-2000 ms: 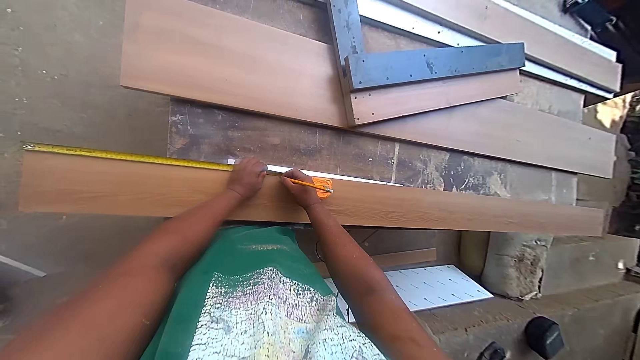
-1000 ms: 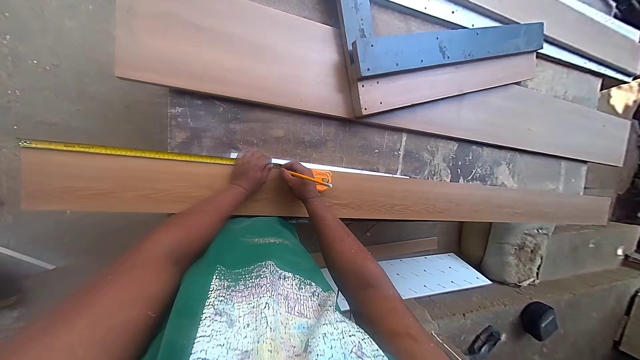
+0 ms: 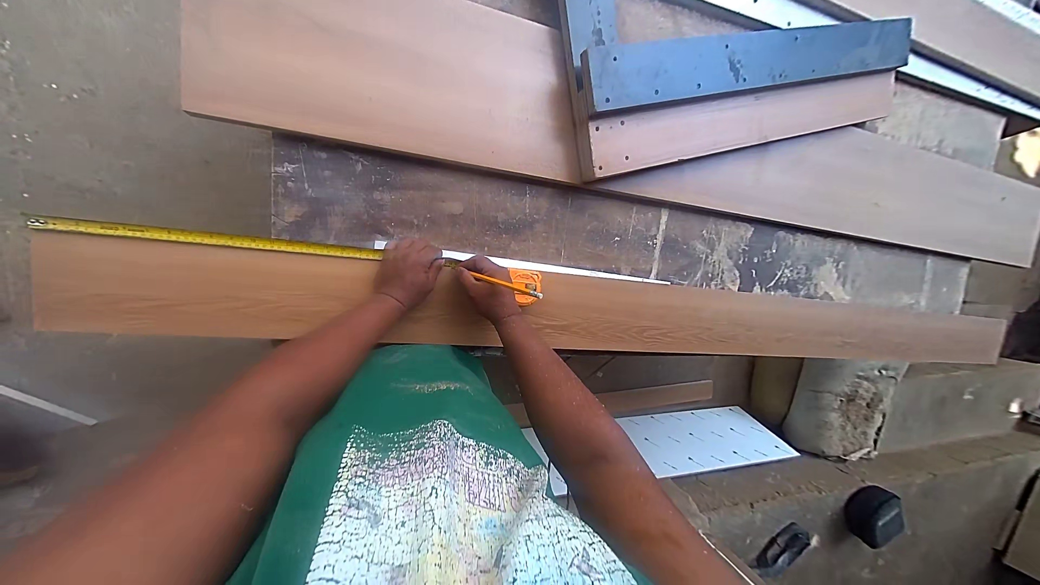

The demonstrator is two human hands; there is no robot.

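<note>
A long wood-grain board (image 3: 731, 325) lies across the worktable in front of me. The yellow blade of a tape measure (image 3: 203, 237) runs along its far edge from the left end, and the orange case (image 3: 526, 287) rests on the board right of my hands. My left hand (image 3: 410, 270) presses the blade onto the board's edge. My right hand (image 3: 489, 291) holds an orange pencil (image 3: 496, 281) with its tip at the blade, close to my left fingertips. A thin white strip (image 3: 585, 271) shows along the board's far edge.
A wide board (image 3: 366, 81) lies farther back on the dark, worn worktable (image 3: 487, 207). On it rests an angled frame of grey and wooden pieces (image 3: 747, 65). Below the table's near side are a white patterned panel (image 3: 707, 443), a concrete-like block (image 3: 841, 406) and a black object (image 3: 874, 517).
</note>
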